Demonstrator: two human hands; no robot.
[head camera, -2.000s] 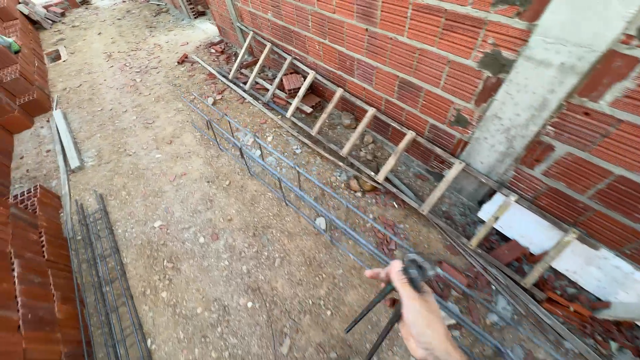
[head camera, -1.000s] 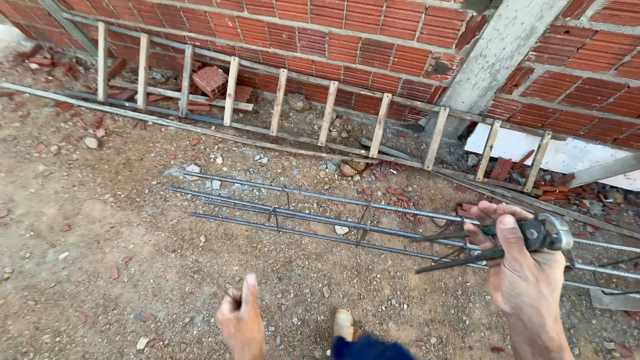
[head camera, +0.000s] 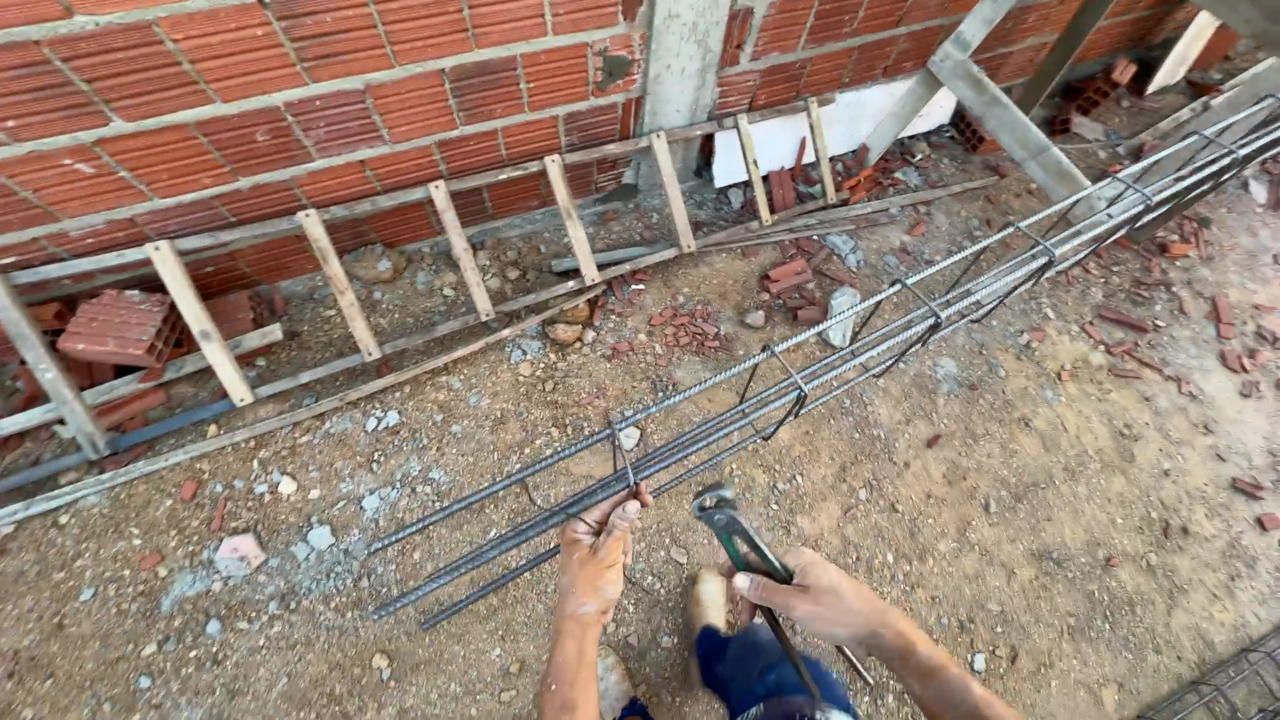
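Note:
A long rebar cage (head camera: 850, 355), several ribbed steel bars joined by thin wire stirrups (head camera: 622, 455), runs from the lower middle up to the top right. My left hand (head camera: 598, 555) is at the cage near its left end, thumb and fingers pinched at the stirrup's lower corner; whether a piece of tie wire is between them is too small to tell. Just right of it, my right hand (head camera: 815, 595) grips the handles of end-cutting nippers (head camera: 740, 535), whose head points up and left toward the cage without touching it. The handles are spread apart.
A wooden ladder (head camera: 465, 250) leans along the hollow-brick wall (head camera: 250, 110), beside a concrete column (head camera: 680, 80). Grey boards on legs (head camera: 1010, 130) stand at the upper right under or beside the cage. Broken brick (head camera: 690, 330) litters the ground. More rebar (head camera: 1225, 685) lies bottom right.
The view has swung right along the cage. My left hand, away from the cage a second ago, is now at its stirrup. My right hand holds the nippers in all frames.

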